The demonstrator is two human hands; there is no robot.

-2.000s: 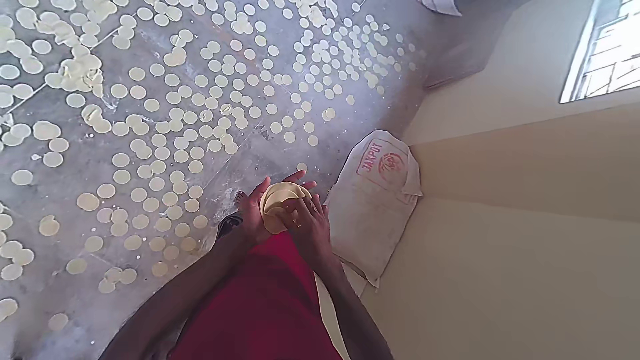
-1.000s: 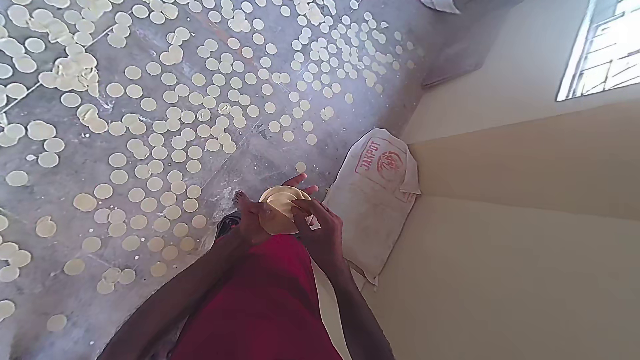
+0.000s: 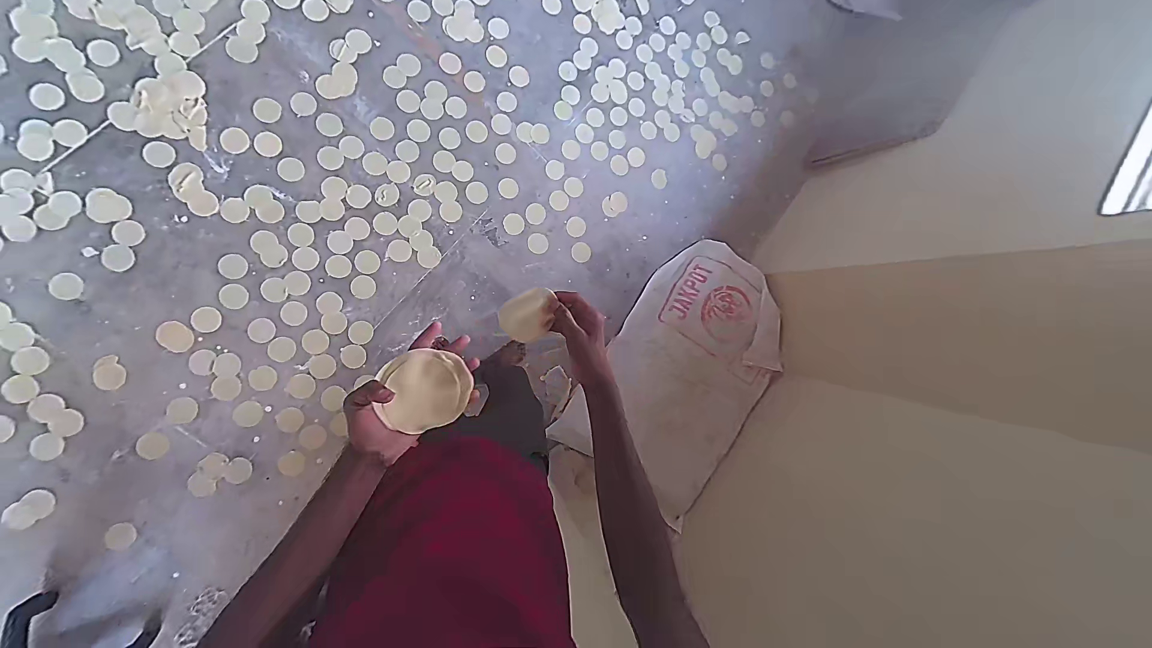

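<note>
My left hand point(image 3: 382, 418) holds a stack of thin round dough discs point(image 3: 425, 391), with the thumb on top and the fingers underneath. To its right and a little higher, my right hand point(image 3: 580, 328) pinches the edge of a dough disc point(image 3: 526, 315) between thumb and fingers, apart from the stack. Whether that is a single disc or more than one cannot be told. Many pale discs point(image 3: 338, 266) lie scattered over the grey floor, some overlapping, with a crumpled heap of them point(image 3: 171, 103) at the upper left.
A white woven sack point(image 3: 684, 405) with red print leans against the beige wall point(image 3: 900, 504) on the right. A dark flat panel point(image 3: 882, 99) stands at the upper right beside the wall. Part of a window point(image 3: 1129, 171) shows at the right edge. Dark objects point(image 3: 27, 621) are at the lower left corner.
My right hand has moved away from the stack, to the right, with a disc in its fingers. My left hand has moved left with the stack. The view has shifted somewhat.
</note>
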